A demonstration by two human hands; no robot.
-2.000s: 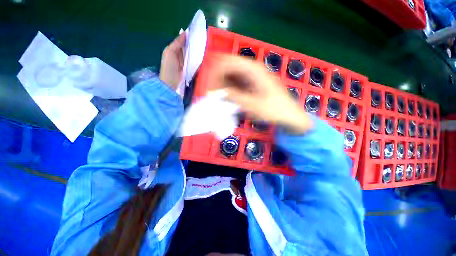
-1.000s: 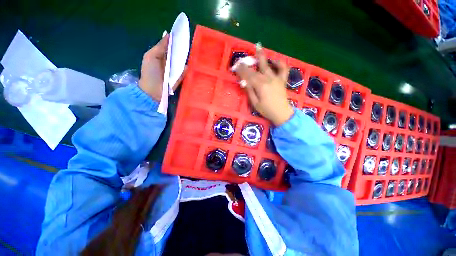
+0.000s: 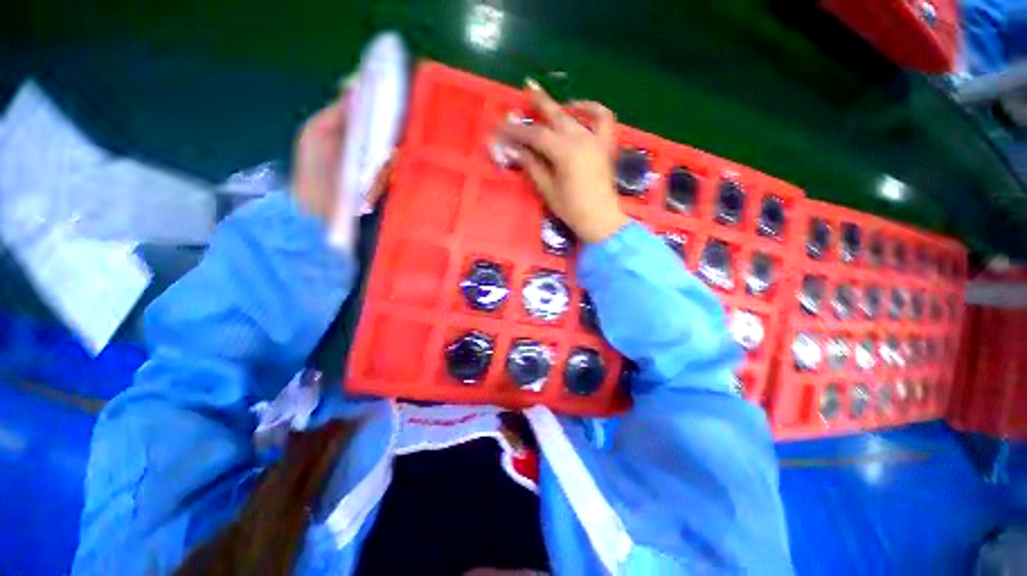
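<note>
A red compartment tray (image 3: 422,214) lies in front of me; its left column of pockets is bare and other pockets hold round black lens units (image 3: 487,286). My left hand (image 3: 323,158), left of the tray, holds a white sheet (image 3: 374,124) upright, seen nearly edge-on. My right hand (image 3: 569,158) is over the top row, fingertips at a pocket near the left end. A small whitish patch shows at its fingertips; blur hides whether it is a wipe or a finger cot, and whether a part is gripped.
A second filled red tray (image 3: 797,298) adjoins on the right. Another tray (image 3: 901,28) is at the top right, near a blue sleeve. White papers (image 3: 85,270), a translucent bottle (image 3: 158,203) and crumpled clear plastic (image 3: 253,180) lie at left.
My right hand first moved away from the white sheet to the tray's top row, then slightly left along it. The white material seen between my hands earlier is gone. The view has shifted.
</note>
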